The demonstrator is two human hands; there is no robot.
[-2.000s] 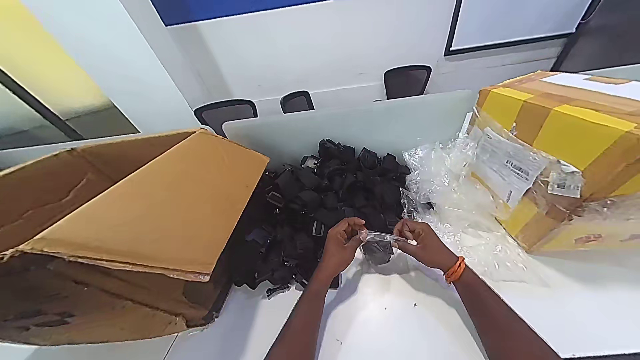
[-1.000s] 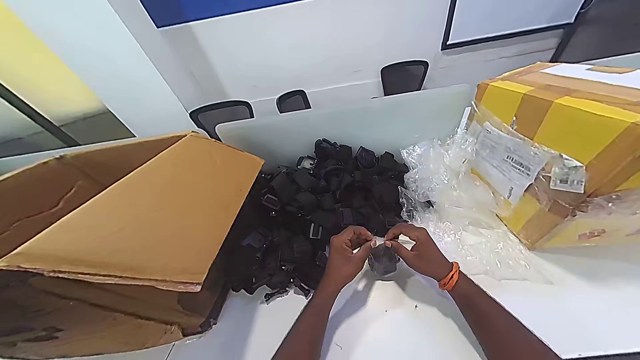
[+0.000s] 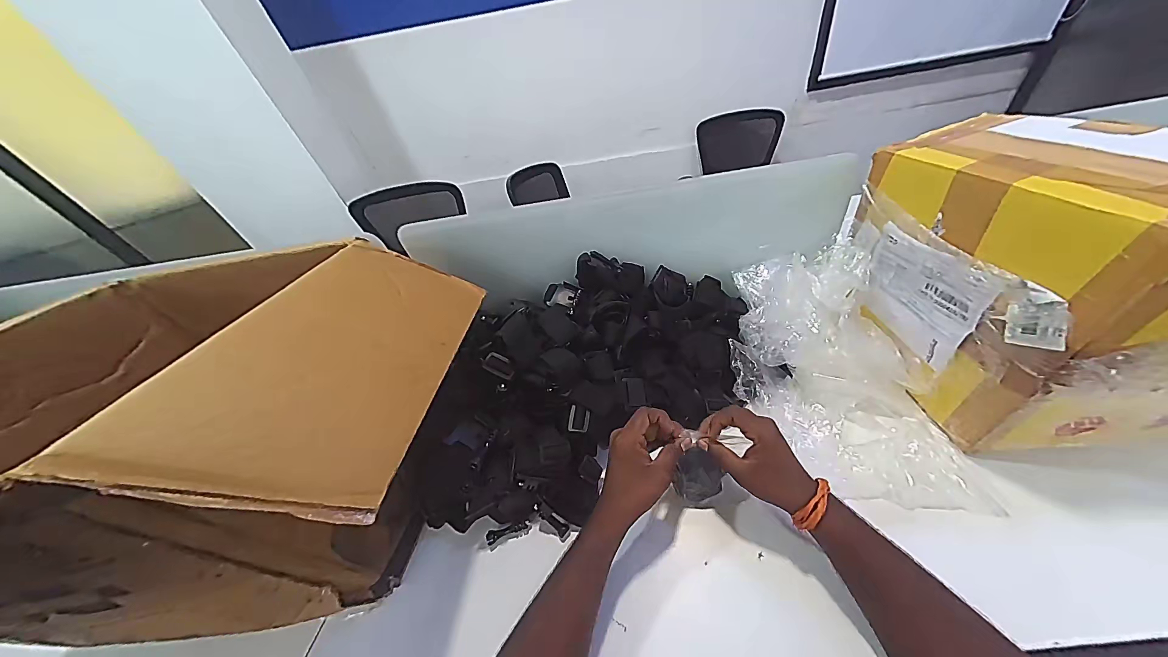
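My left hand [image 3: 641, 464] and my right hand [image 3: 759, 456] pinch the top edge of a small clear plastic bag [image 3: 699, 476] between thumbs and fingertips, close together. The bag hangs just above or on the white table, and something dark is inside it. An orange band circles my right wrist. Behind and left of my hands lies a heap of black straps with buckles [image 3: 547, 401]. To the right of the heap, clear plastic bags [image 3: 849, 411] lie in a loose, crumpled pile.
An open cardboard box [image 3: 265, 374] lies at the left. A yellow and brown taped carton [image 3: 1049, 228] with a printed label stands at the right. A pale partition [image 3: 639, 219] runs along the back of the white table [image 3: 730, 584], with several dark chairs behind it.
My hands have drawn closer together on the bag's top edge since the earliest frame. The bag hangs below my fingers, more upright than before.
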